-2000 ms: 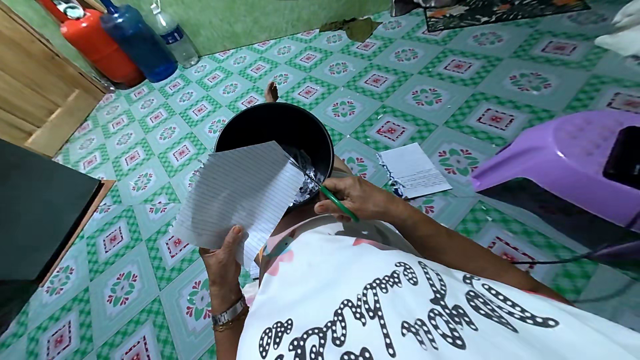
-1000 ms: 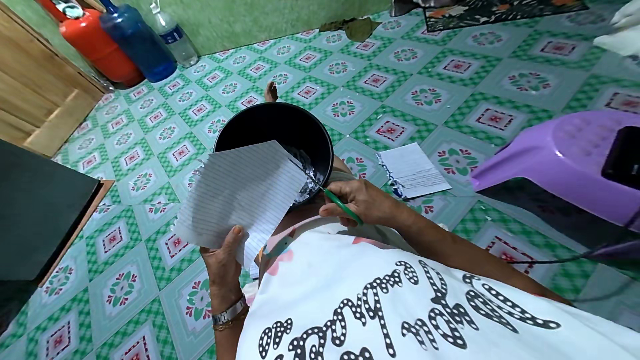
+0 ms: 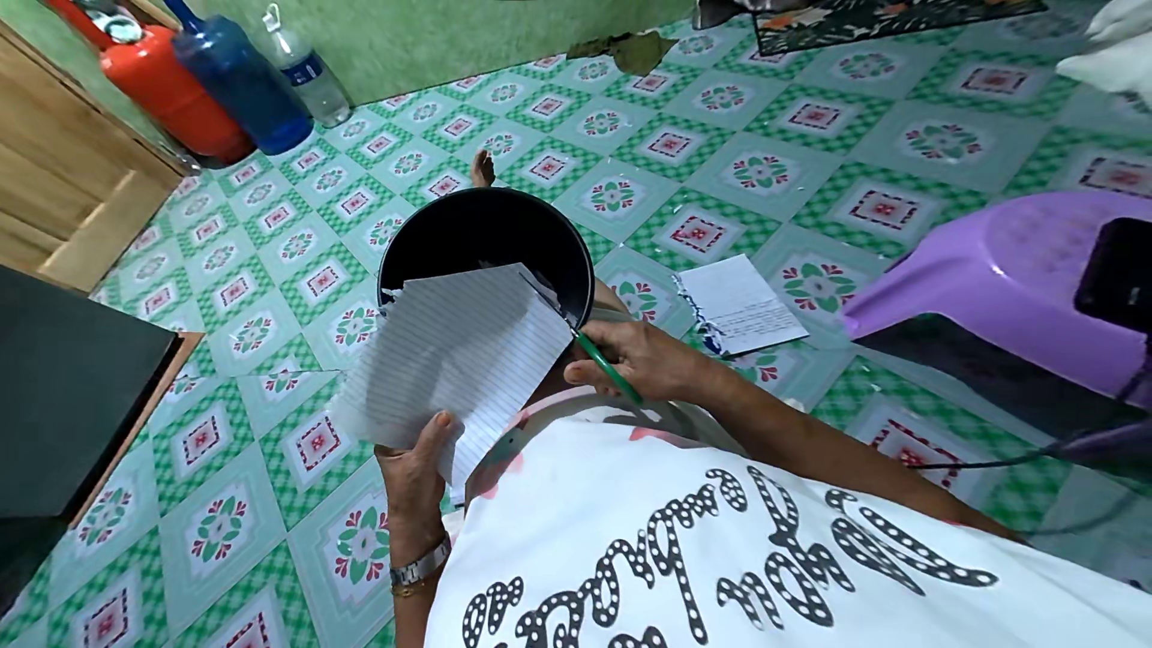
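Observation:
My left hand (image 3: 416,477) grips the lower edge of lined paper sheets (image 3: 459,346), thumb on top. The paper spreads over the near part of a black bucket (image 3: 486,211). My right hand (image 3: 634,360) holds green-handled scissors (image 3: 610,367), whose blades lie at the paper's upper right edge above the bucket's rim. Whether the blades are apart is hard to tell. Right of the bucket, a written-on notebook (image 3: 745,306) with a ragged left edge lies on the floor.
A purple plastic stool or seat (image 3: 1017,270) with a black device (image 3: 1120,274) and a cable stands at right. At upper left are a red gas cylinder (image 3: 175,90), a blue bottle (image 3: 243,81) and a clear bottle (image 3: 310,76). A dark panel (image 3: 81,387) edges the left.
The paper has shifted over the bucket and now covers the shreds seen there earlier. The scissors and my right hand have moved slightly with it.

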